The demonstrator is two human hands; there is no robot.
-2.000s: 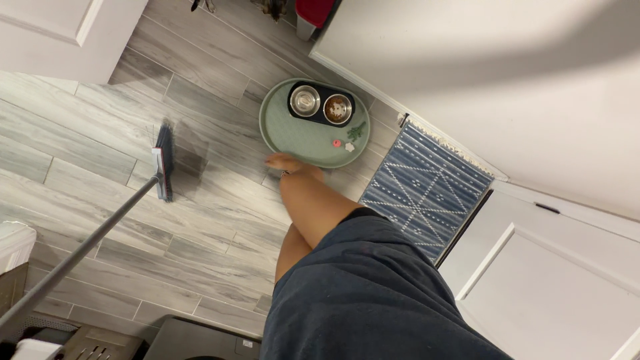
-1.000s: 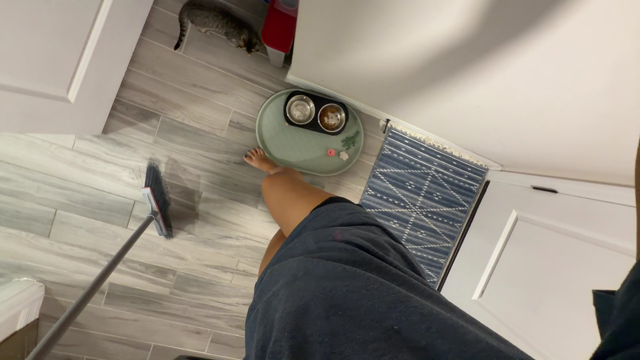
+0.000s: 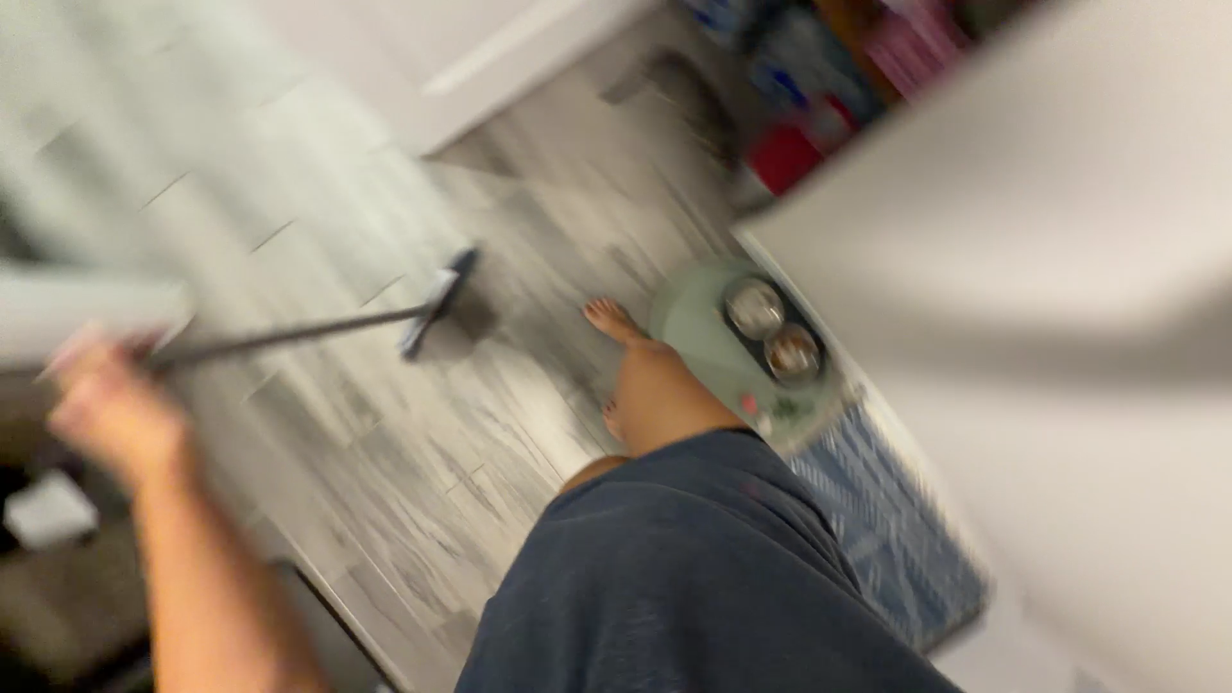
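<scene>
At the left of the blurred head view, my left hand [image 3: 115, 404] is closed on the grey handle of a floor broom [image 3: 289, 332]. The broom's dark bristled head [image 3: 440, 303] rests on the wood-look floor [image 3: 385, 462], left of my bare foot. My right hand is out of view. To the right of my foot lies a green oval mat [image 3: 695, 313] bearing a black double feeder with a metal bowl [image 3: 755, 308] and another metal bowl [image 3: 793, 353] that has brown contents.
A striped cat [image 3: 693, 96] is on the floor near a red container [image 3: 784, 159]. A white door [image 3: 462, 58] stands at the top, a white wall [image 3: 1011, 289] at the right. A blue patterned rug [image 3: 885, 520] lies beside the mat.
My left hand and forearm have come into view on the broom handle. The view has turned, and more of the floor at the left shows.
</scene>
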